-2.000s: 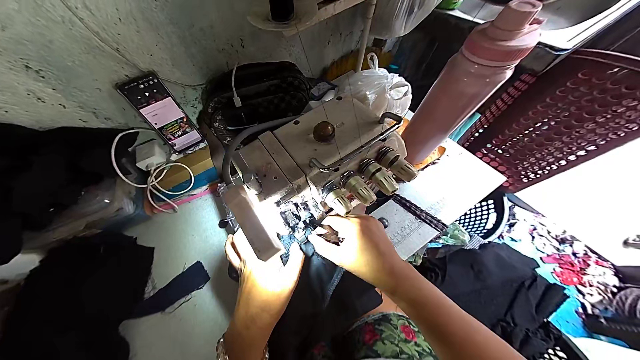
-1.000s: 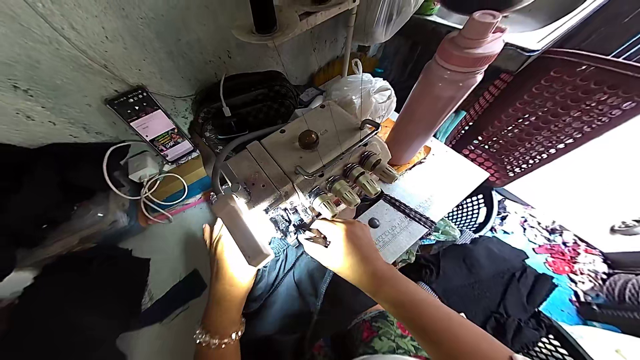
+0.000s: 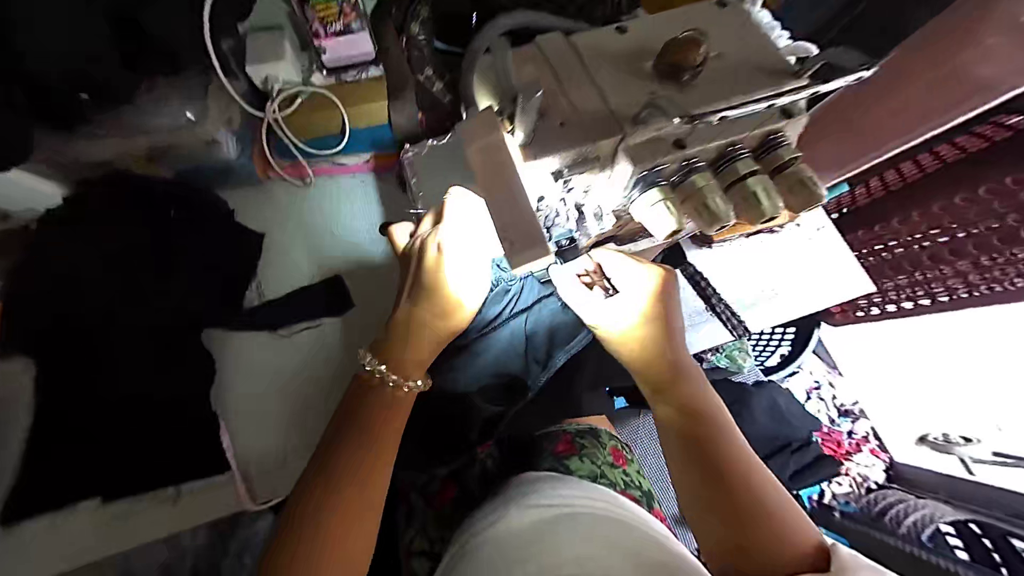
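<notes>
An overlock sewing machine (image 3: 576,104) with several tension dials stands at upper centre, its needle area brightly lit. Dark blue fabric (image 3: 520,328) runs from the needle area down toward the lap. My left hand (image 3: 448,272), with a bead bracelet (image 3: 392,374) at the wrist, lies left of the machine's pale front cover, at the fabric's left edge; its fingertips are partly lost in glare, so its grip is unclear. My right hand (image 3: 624,300) has its fingers closed on the fabric's edge just below the presser foot area, under the dials.
Black cloth (image 3: 120,344) lies at the left on the table. A phone (image 3: 336,32), a white charger (image 3: 272,58) with its cable and small boxes are at upper left. A pink bottle (image 3: 912,88) and a maroon plastic basket (image 3: 944,224) stand at right, above a black basket (image 3: 780,344) and cloth.
The view has moved closer and lower over the machine. My left hand has risen beside the front cover. My right hand stays at the fabric near the dials.
</notes>
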